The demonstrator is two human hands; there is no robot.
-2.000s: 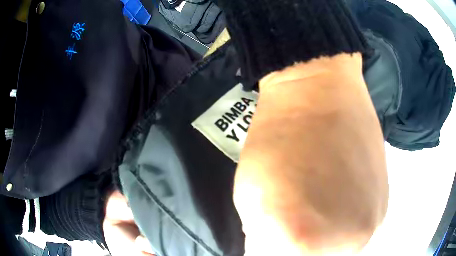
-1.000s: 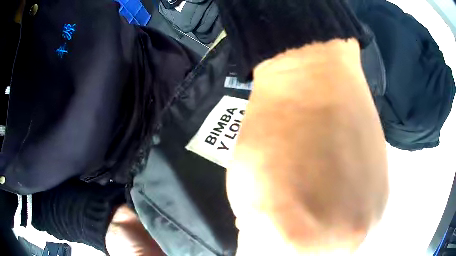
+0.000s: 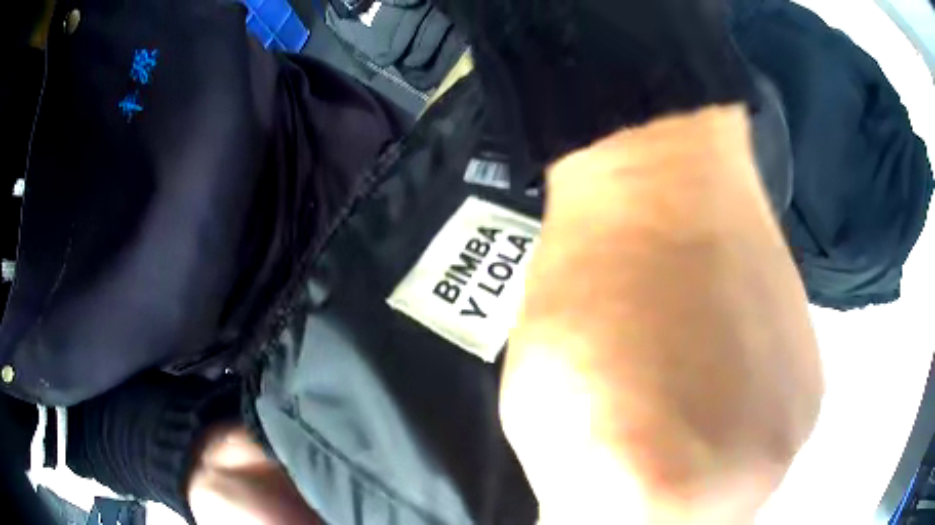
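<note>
A black cloth bag body (image 3: 338,431) fills the middle, with a dark fuzzy seam edge along its left side. A white brand label (image 3: 472,277) reading "BIMBA Y LOLA" lies on it, tilted, with a small barcode-like tag (image 3: 487,172) above. My left hand (image 3: 661,338) comes from the top in a black knit cuff, large and blurred, and covers the bag's right part; its fingers are not visible. My right hand (image 3: 246,477), low left, is at the bag's lower left edge, blurred and cut off by the frame; its fingertips are hidden.
A plump black bag (image 3: 851,164) lies at the far right on the whitish tabletop (image 3: 866,379). Dark bags (image 3: 395,41), one with a zip, and a blue plastic piece (image 3: 275,23) are at the top. The dark jacket (image 3: 144,226) with blue characters fills the left.
My left hand shifted left and then back right, so more of the label shows now. The barcode-like tag has come into view. My right hand has moved slightly left since a second ago.
</note>
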